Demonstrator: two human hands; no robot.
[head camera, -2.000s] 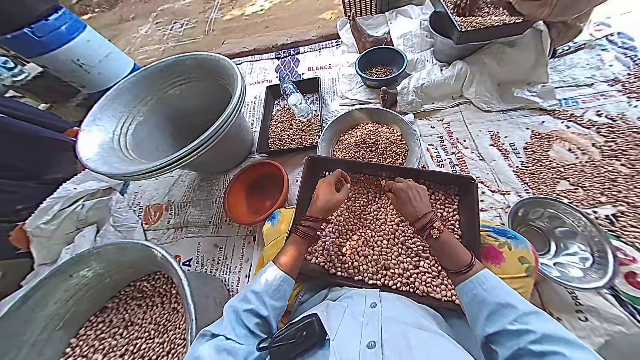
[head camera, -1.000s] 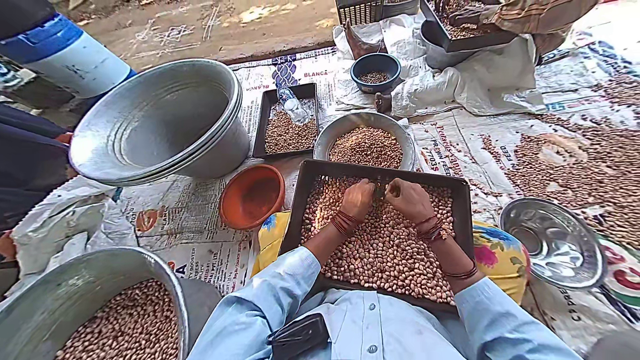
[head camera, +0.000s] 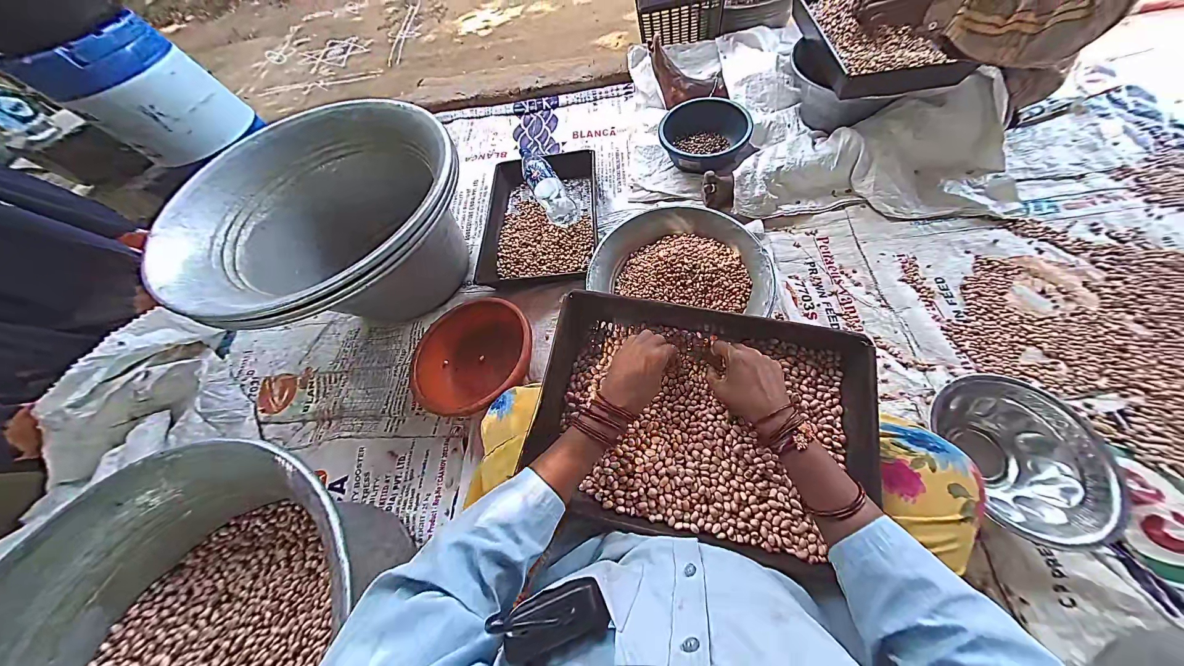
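On my lap, over yellow floral cloth, lies a dark rectangular tray (head camera: 860, 407) spread with brownish nuts or seeds (head camera: 712, 472). My left hand (head camera: 638, 370) rests on them near the tray's far side, its fingers curled down. Close to its right is my right hand (head camera: 749, 377), curled the same way, with its fingertips among the nuts. Whether either hand holds a nut is hidden. Just beyond the tray stands a round metal basin (head camera: 763, 268) of smaller-looking nuts. An orange-brown clay bowl (head camera: 474, 356) with a few bits inside sits left of the tray.
Stacked metal tubs (head camera: 407, 259) stand at upper left, and a large metal pot (head camera: 347, 546) of nuts at lower left. Behind are a small tray (head camera: 486, 240) with a plastic bottle (head camera: 552, 194) and a blue bowl (head camera: 707, 106). A steel bowl (head camera: 1027, 453) lies right. Another person's sleeve (head camera: 1036, 37) shows beyond.
My two hands have come down from above the tray's far part into the nuts, and the tray has tilted slightly. At the upper right, the other person's hand has moved over their tray.
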